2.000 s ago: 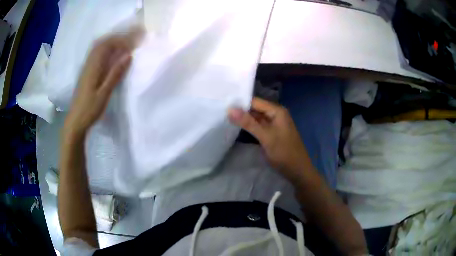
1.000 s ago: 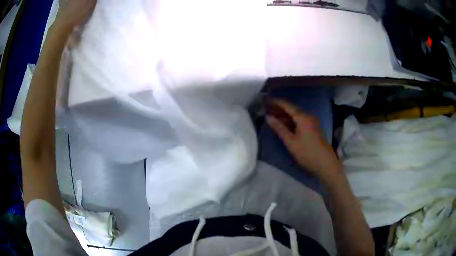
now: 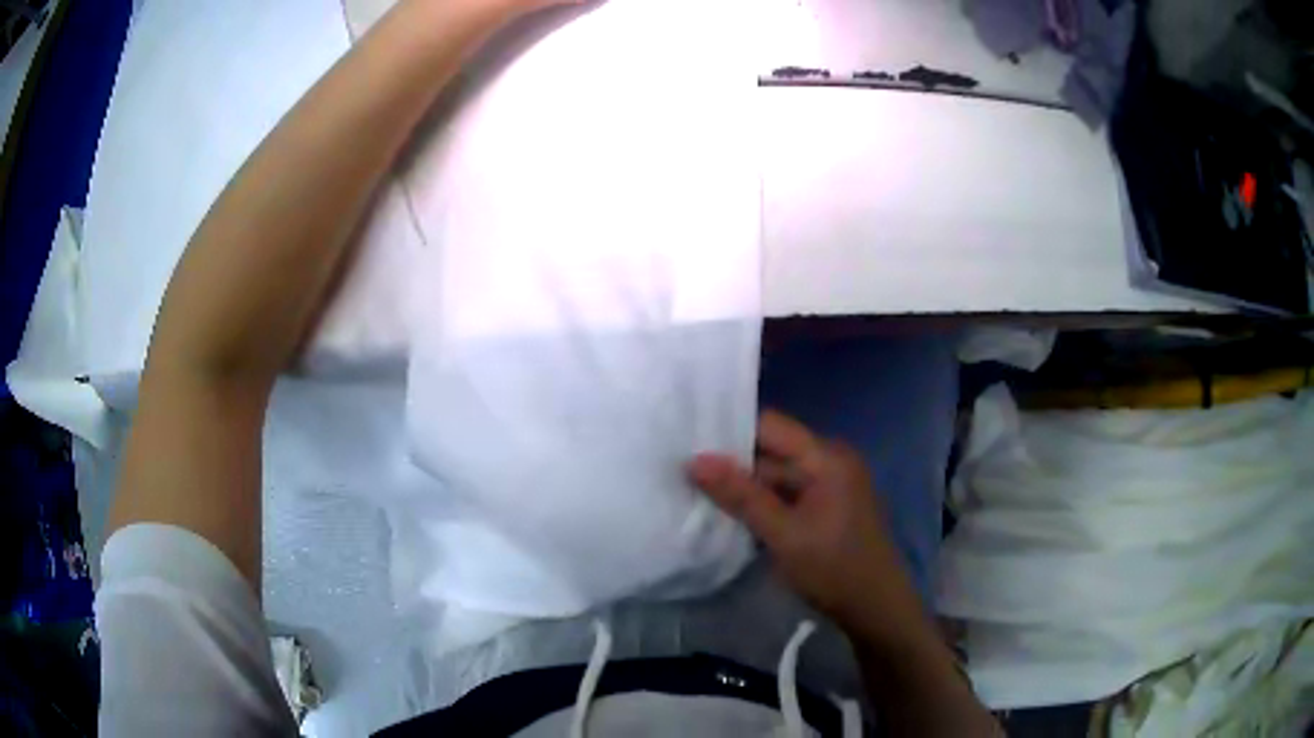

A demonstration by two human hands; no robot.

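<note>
The white fabric piece lies over the white table and hangs down over its front edge to my lap. Its upper part is washed out by bright light. My right hand pinches the fabric's right edge below the table edge, thumb on top. My left arm reaches up across the left of the fabric. My left hand is mostly cut off by the top edge of the picture, so its fingers and what they touch are hidden.
The white table's front edge runs across the right. A black tray with a red-orange mark and a grey-purple cloth scrap are at upper right. White cloth is piled at lower right. A blue surface is at far left.
My left hand has moved from the left up to the top centre. My right hand was off the fabric a second ago and now pinches its right edge. The fabric hangs straighter.
</note>
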